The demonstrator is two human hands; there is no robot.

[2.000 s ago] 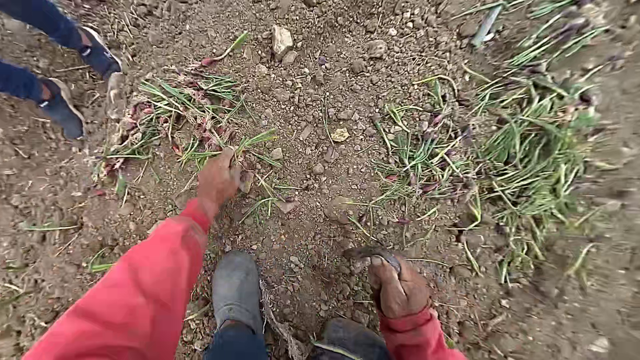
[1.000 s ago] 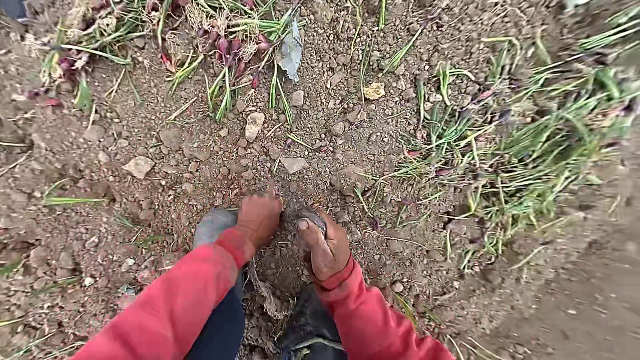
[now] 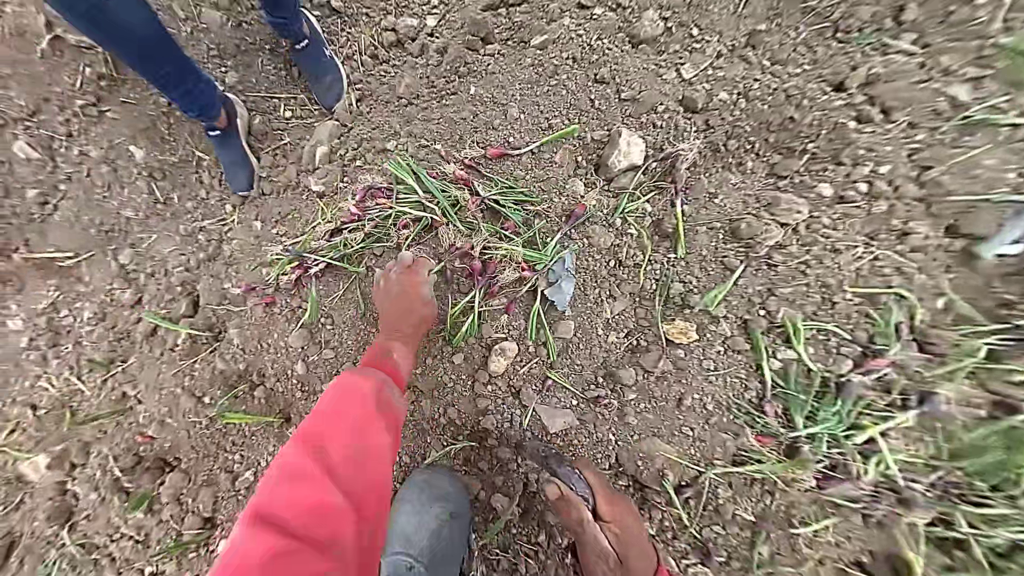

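Observation:
My left hand [image 3: 406, 298] reaches to the near edge of a loose pile of red onion seedlings [image 3: 424, 196]; its fingertips are at the stems, and whether it grips any cannot be told. The seedlings have small red-purple bulbs, pale roots and cut green leaves. My right hand [image 3: 600, 520] is lower down, closed around a dark, curved object [image 3: 564, 472], perhaps a metal tool, whose tip points up and left over the soil. One seedling [image 3: 532, 144] lies apart beyond the pile.
A person's dark shoes [image 3: 234, 148] stand at the upper left. My grey boot [image 3: 430, 520] is at the bottom. Stones [image 3: 622, 154], a grey scrap [image 3: 562, 282] and a yellowish piece [image 3: 680, 331] lie on the soil. More green-leaved plants [image 3: 824, 416] spread at the right.
My left hand has moved away from beside my right hand, forward to the seedling pile. My right hand still holds the dark object. The view has shifted, and the other person's legs show again.

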